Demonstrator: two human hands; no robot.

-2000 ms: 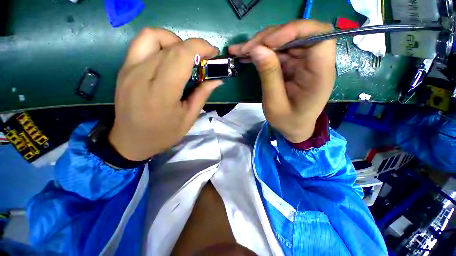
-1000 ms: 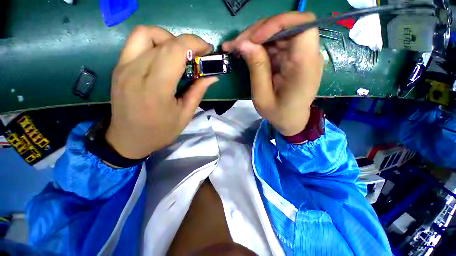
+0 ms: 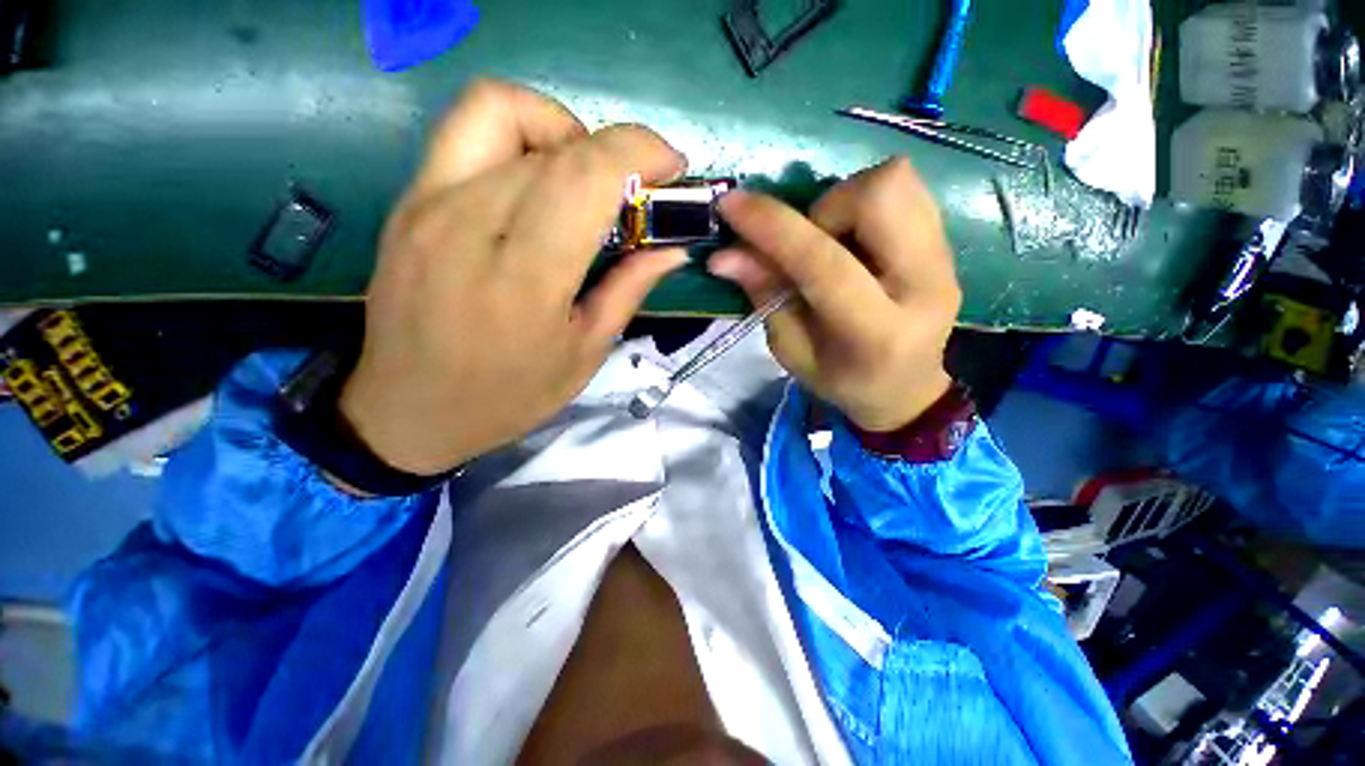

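The small device (image 3: 681, 219), with a dark display and a gold-orange edge at its left end, is held just above the mat's front edge. My left hand (image 3: 502, 285) grips its left end between thumb and fingers. My right hand (image 3: 861, 292) has its fingertips at the device's right end. A thin metal tool (image 3: 731, 340) sticks out of my right hand, down and left over the white clothing. The rest of the tool is hidden in the hand.
On the green mat (image 3: 165, 150) lie a small dark frame (image 3: 292, 232), a blue pick (image 3: 419, 27), a black housing (image 3: 774, 27), tweezers (image 3: 951, 135), a blue-handled screwdriver (image 3: 946, 60), a red piece (image 3: 1052, 112) and a white cloth (image 3: 1112, 105). Whitish bottles (image 3: 1240, 162) stand right.
The long rod no longer extends right across the mat from my right hand; a metal tool now points down-left from it. My right fingers have curled onto the device's right end. The view has shifted slightly.
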